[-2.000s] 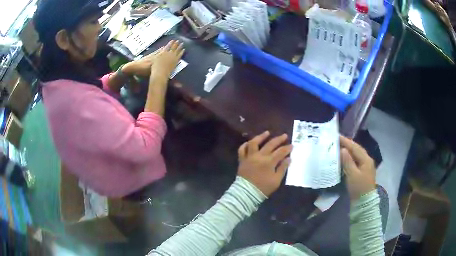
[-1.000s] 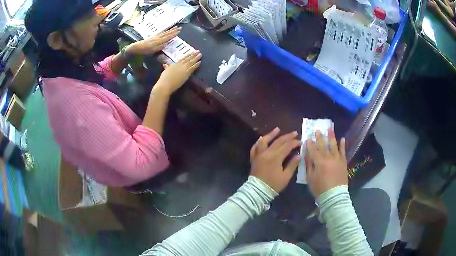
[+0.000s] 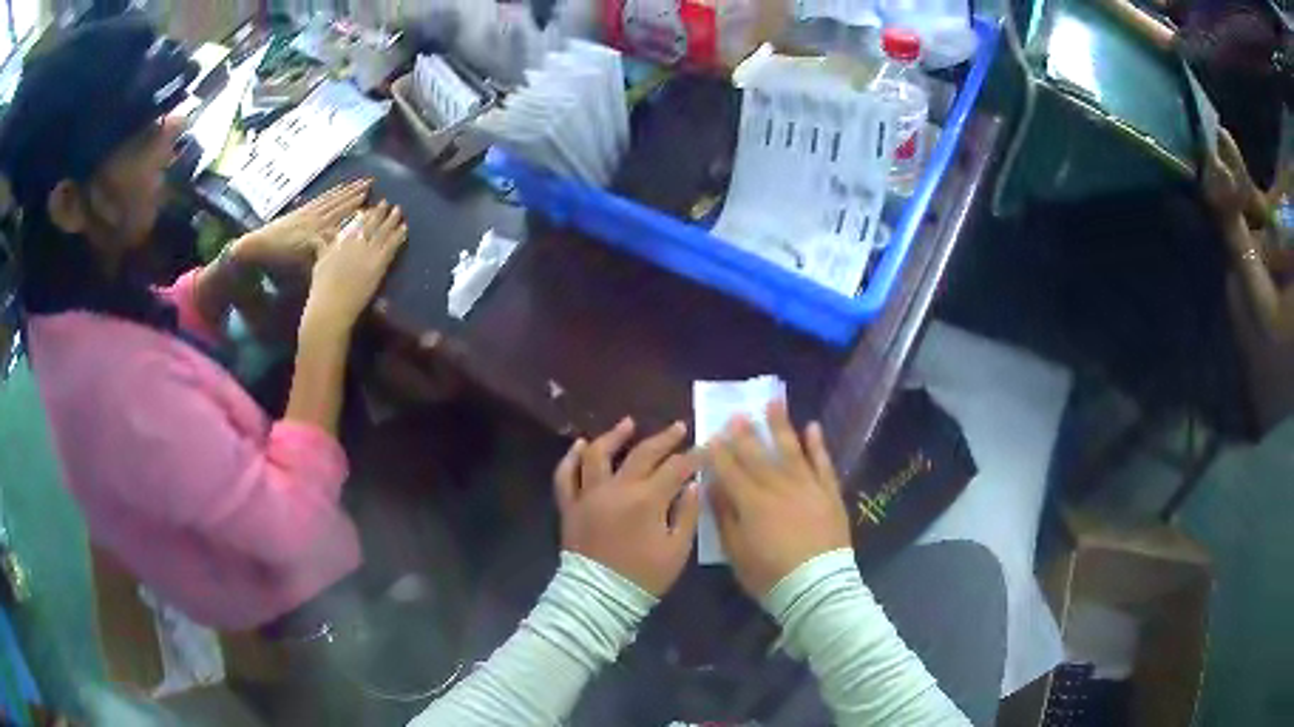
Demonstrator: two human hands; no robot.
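A folded leaflet point(image 3: 738, 399) lies flat on the dark table near its front edge, as a narrow white strip. My right hand point(image 3: 775, 497) lies over it with the fingers spread, pressing on it and hiding its middle. My left hand point(image 3: 629, 504) rests at the leaflet's left edge, palm down, fingers apart, holding nothing. Pale green sleeves cover both forearms.
A blue tray point(image 3: 738, 267) beyond holds printed sheets point(image 3: 809, 156), folded leaflets point(image 3: 575, 121) and a red-capped bottle point(image 3: 901, 114). A crumpled white lump point(image 3: 480, 271) lies mid-table. A person in pink point(image 3: 185, 469) works at left. A dark bag point(image 3: 915, 476) is at right.
The open sheet seen first is now a narrow folded strip. My right hand has moved from its right side onto it. The view has shifted, and the co-worker's hands have come together.
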